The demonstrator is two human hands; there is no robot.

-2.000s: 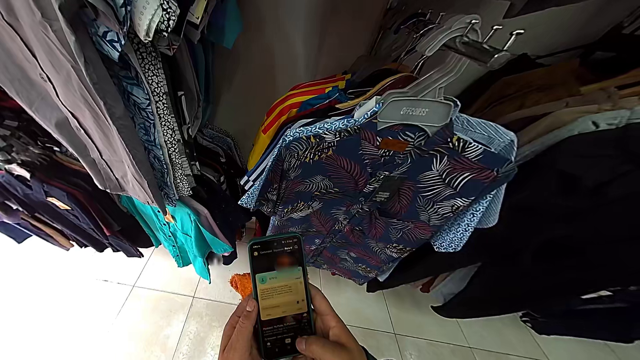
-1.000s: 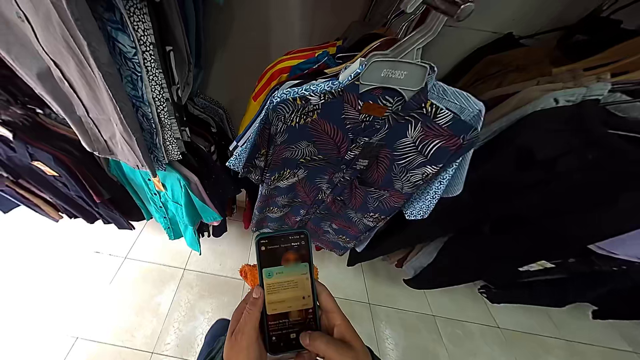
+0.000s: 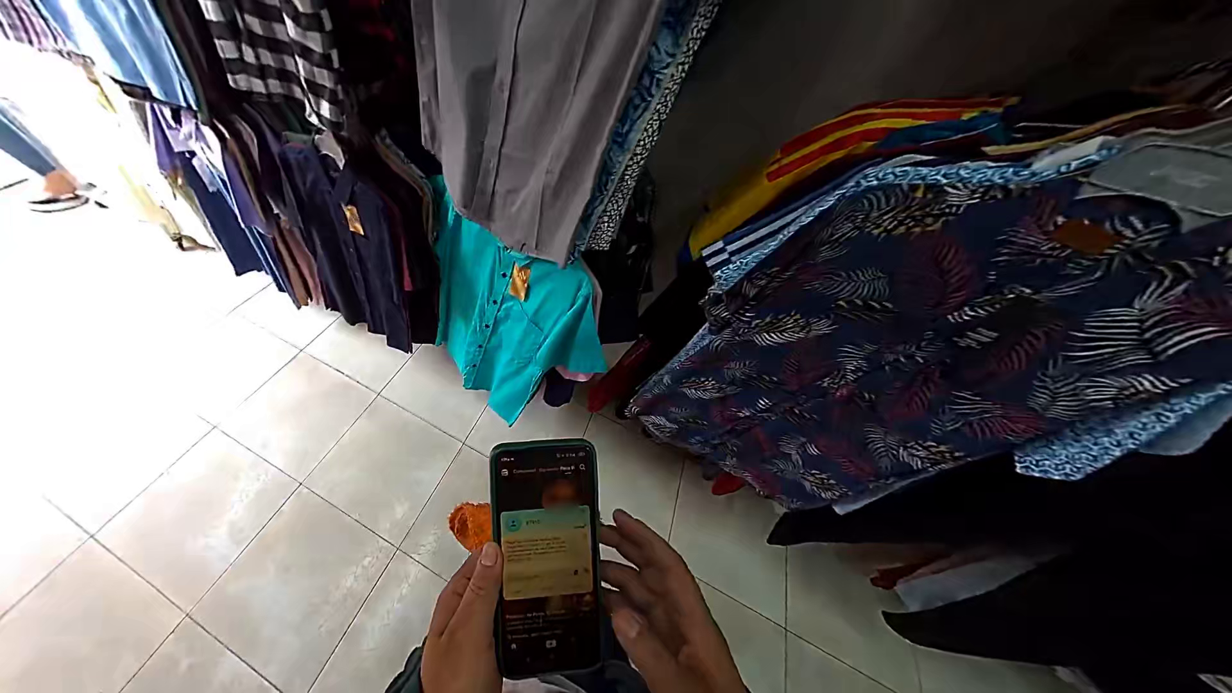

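A smartphone in a dark teal case (image 3: pixel 546 558) is upright at the lower middle, its screen lit and bearing writing. My left hand (image 3: pixel 466 621) grips its left edge, the thumb along the side. My right hand (image 3: pixel 664 616) is at its right edge, fingers apart and slightly curled; whether the fingertips touch the case I cannot tell. Behind the phone, on the left, an orange fuzzy thing (image 3: pixel 470 526) shows in part. Above the phone hangs a turquoise button-up shirt (image 3: pixel 515 318) with a golden tag.
A navy leaf-print shirt (image 3: pixel 924 337) hangs on the right, before other shirts. Black garments (image 3: pixel 1107 577) hang below it. A long grey shirt (image 3: pixel 529 115) and dark shirts (image 3: pixel 371 241) hang on the left. Pale floor tiles (image 3: pixel 318 520) lie below. A person's foot (image 3: pixel 60 188) shows far left.
My right hand's thumb has come off the phone's screen and its fingers have spread at the right edge. My left hand still holds the phone. The view has swung left.
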